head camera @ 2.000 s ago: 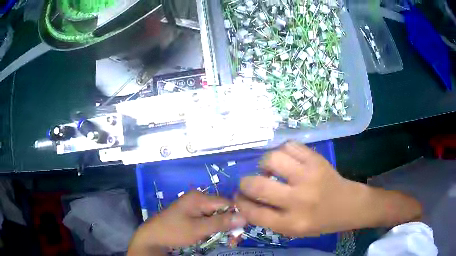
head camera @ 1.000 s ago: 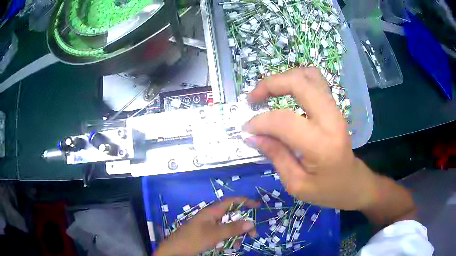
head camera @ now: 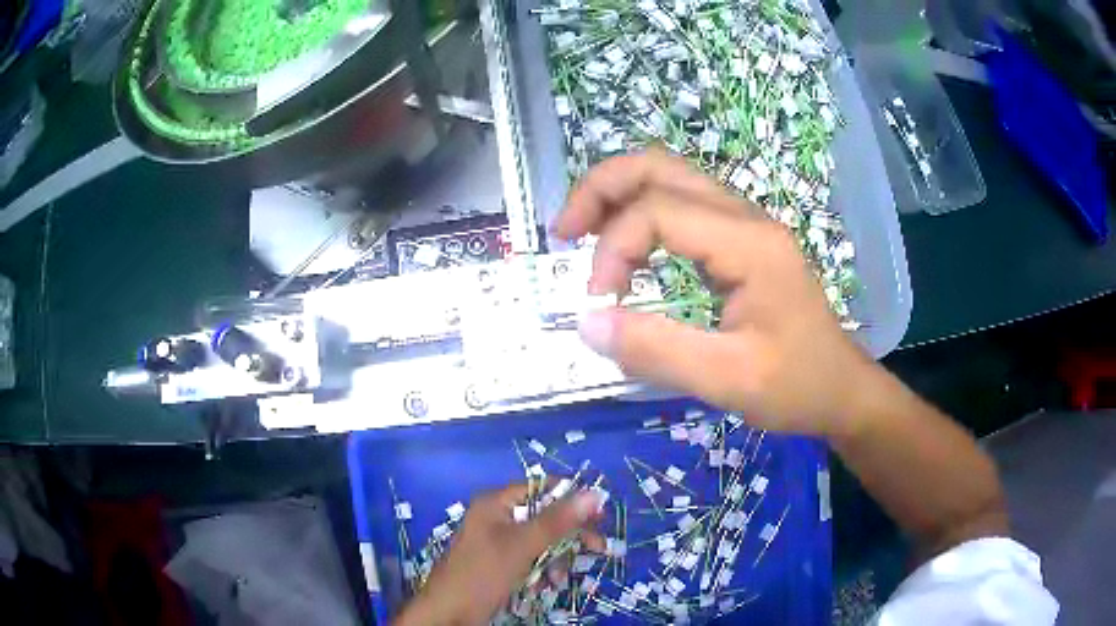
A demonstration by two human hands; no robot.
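My right hand (head camera: 734, 306) is over the right part of the glaring silver-white assembly fixture (head camera: 404, 342). Its thumb and index finger pinch a stemmed part (head camera: 602, 301) by the fixture; the white block points left and the thin stem runs right. My left hand (head camera: 508, 544) is low over the blue tray (head camera: 465, 459), with several stemmed parts between its fingers. More stemmed parts lie scattered in the tray.
A clear plastic bin (head camera: 884, 275) heaped with stemmed parts stands beyond the tray. The feeder track (head camera: 508, 135) runs from the back to the fixture. A vibratory bowl feeder (head camera: 202, 135) is upper left. A small clear box (head camera: 936, 153) and a blue angular shape (head camera: 1046, 135) are upper right.
My right hand has moved from beside my left hand over the tray up to the fixture, and its fingers have shifted slightly there. My left hand's thumb has moved up.
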